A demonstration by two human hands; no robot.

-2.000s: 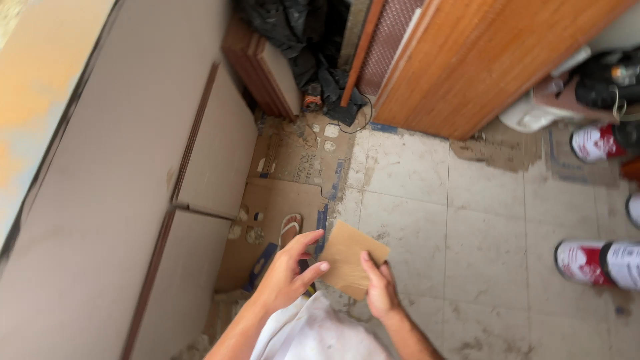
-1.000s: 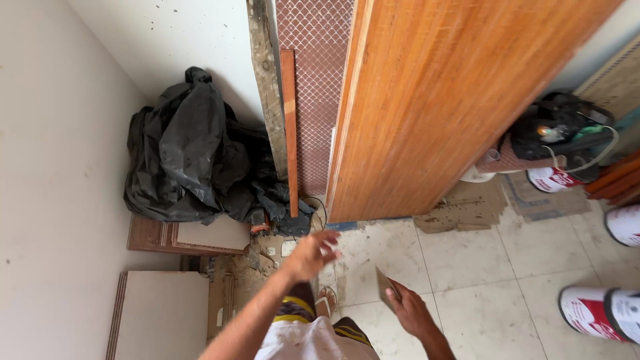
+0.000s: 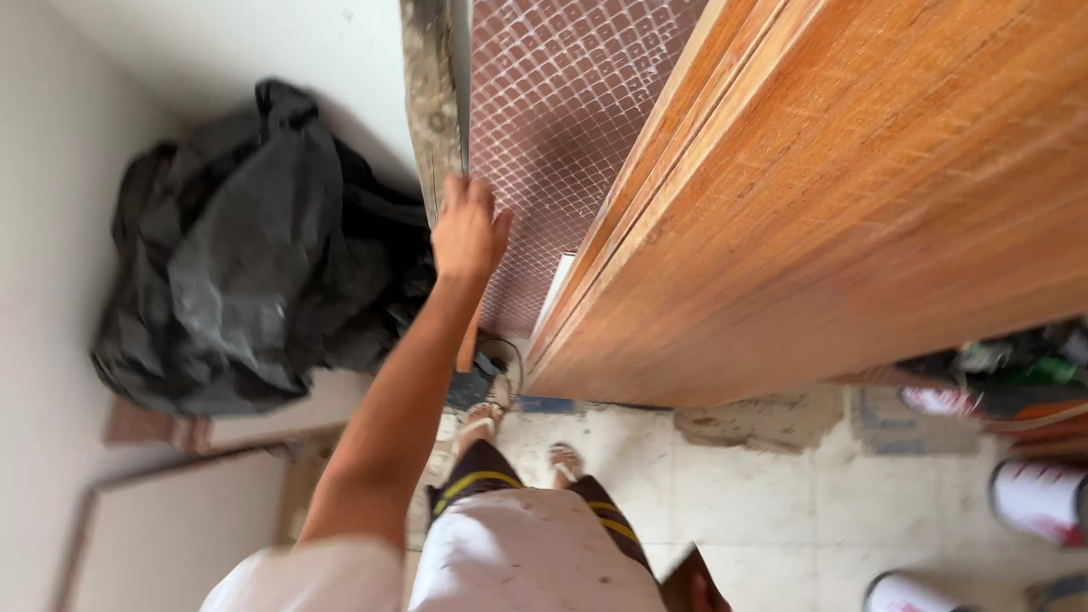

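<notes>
My left hand [image 3: 469, 234] reaches forward to the weathered wooden board [image 3: 432, 102] and the brown panel with a diamond grid [image 3: 552, 153]. Its fingers are bent downward over the board's edge; whether they grip anything is hidden. Below that hand, a narrow reddish wood strip [image 3: 467, 344] shows partly behind my forearm. My right hand [image 3: 704, 595] is low at the bottom edge, mostly cut off, and holds a thin brown sheet [image 3: 687, 576] beside my shorts.
Large orange-brown wooden door panels [image 3: 765, 221] lean at the right. Black plastic sheeting [image 3: 246, 263] is bundled over stacked boards at the left. White and red buckets [image 3: 1033, 501] stand on the tiled floor [image 3: 739, 501]. A thin cable [image 3: 518, 357] loops near my feet.
My left hand has moved forward to the leaning boards. My right hand, with the brown sheet, has dropped to the bottom edge. The view has moved closer to the boards.
</notes>
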